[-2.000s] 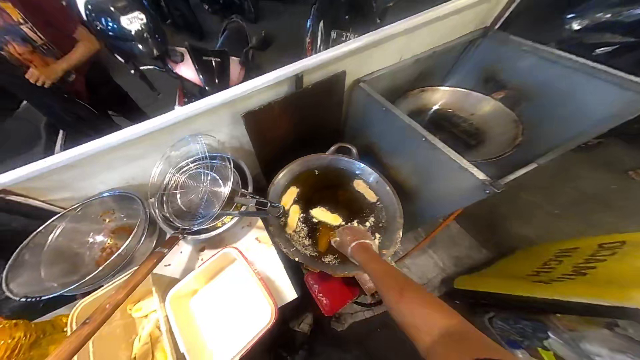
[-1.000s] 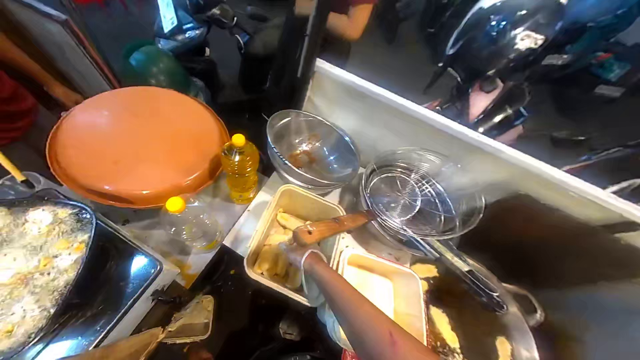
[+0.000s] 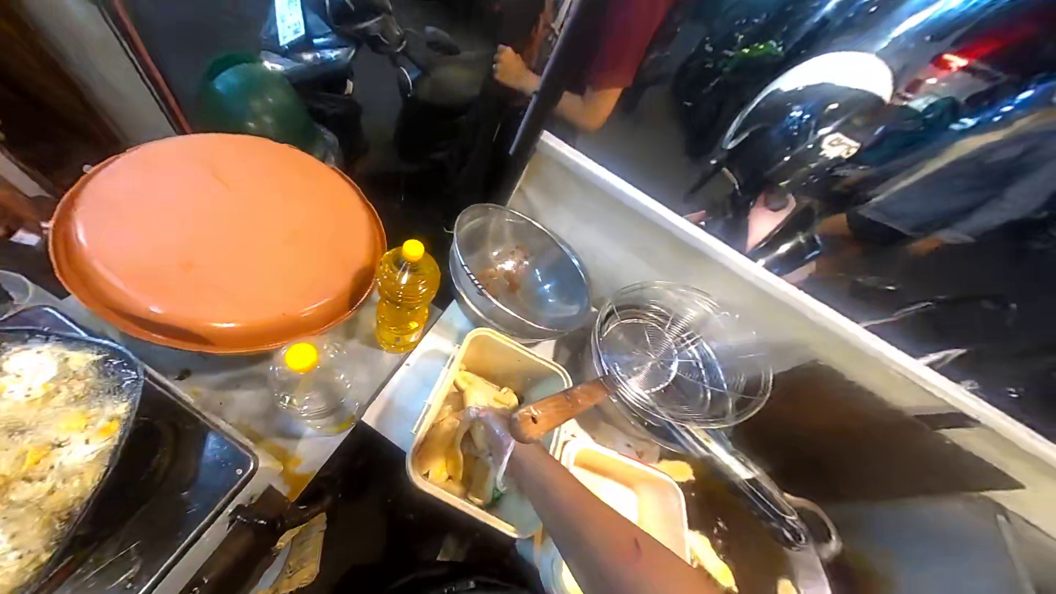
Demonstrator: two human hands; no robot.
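Observation:
My right hand, in a thin clear plastic glove, reaches into a cream plastic tub from the lower right. Pale yellow peeled pieces, which look like banana, lie around its fingers; whether it grips one is hidden. The wooden handle of a wire strainer passes just above my wrist. Beside the tub is a second cream tub, with a pale filling. Battered pieces float in the oil of a metal wok at the lower right. My left hand is out of view.
A glass bowl stands behind the tub. Left of it are a bottle of yellow oil, a clear bottle, a large orange round lid and a pan of food. A light wall edges the stall; a person stands beyond.
My right hand was over the wok two seconds ago and is now in the cream tub. The view has swung left.

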